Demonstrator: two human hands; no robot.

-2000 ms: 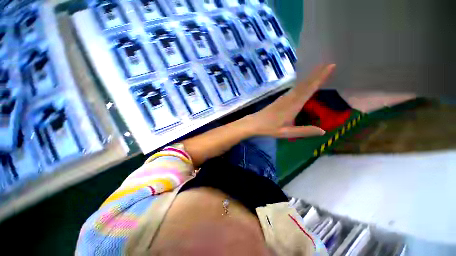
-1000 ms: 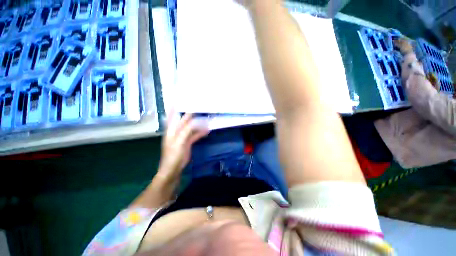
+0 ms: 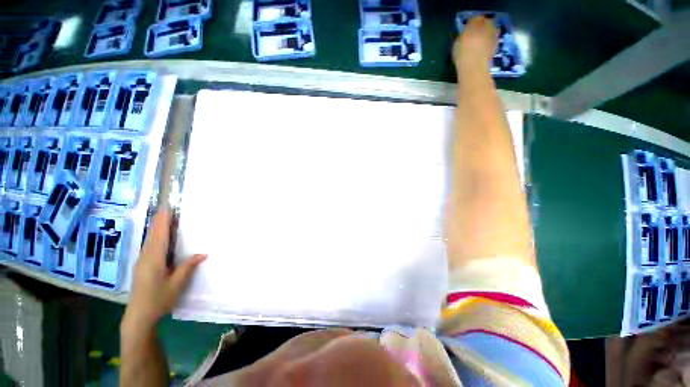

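A large plain white sheet lies in front of me, on a stack with clear film edges. My left hand rests at the sheet's left edge, thumb over the surface and fingers along the side. My right arm reaches across the sheet's right part. My right hand is over a pair of housing shells on the green belt beyond the rail. The hand covers part of the pair, and its fingertips are at the shells.
More shell pairs lie along the green belt. A stack with rows of shells stands at left, one loose shell askew on top. Another sheet of shells is at right. A pale rail and a grey bar border the belt.
The view has turned to the belt. My right hand has moved from over the sheet to the shells beyond the rail. My left hand has moved from the front edge to the left edge.
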